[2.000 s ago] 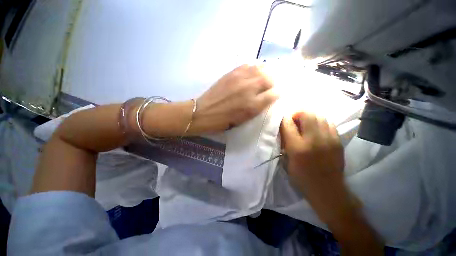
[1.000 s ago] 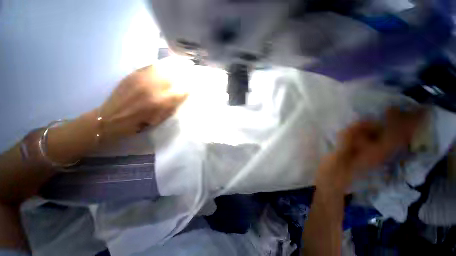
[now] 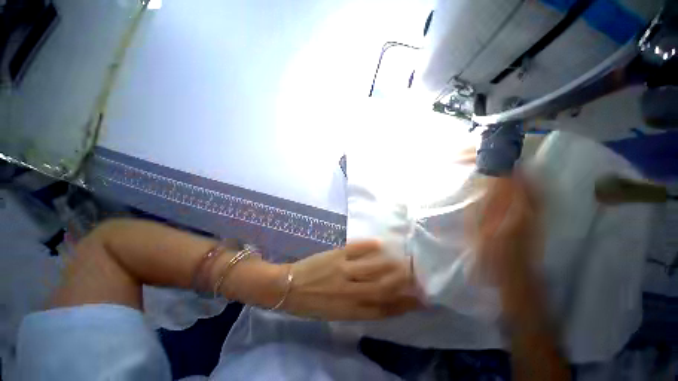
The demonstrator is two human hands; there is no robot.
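A white garment (image 3: 595, 260) lies over the front edge of the machine table, with loose folds to the right and a lit part below the needle area. My left hand (image 3: 360, 283) is closed on the garment's front part, below the ruler's right end. My right hand (image 3: 505, 216) is blurred and lies on the garment just below the machine lamp (image 3: 499, 149); whether its fingers grip the cloth cannot be told. No awl can be made out in it. The presser foot area (image 3: 455, 103) is mostly lost in glare.
The white machine head (image 3: 513, 37) with a blue stripe is at the upper right. A curved rod (image 3: 580, 88) runs by the lamp. The ruler (image 3: 223, 202) follows the table front. A worn taped seam (image 3: 108, 97) is at the left. A brownish handle-like object (image 3: 628, 191) is at the right.
My left hand has moved from the lit bed down to the garment at the table's front edge. My right hand has come back from the far right to below the lamp. The view has shifted.
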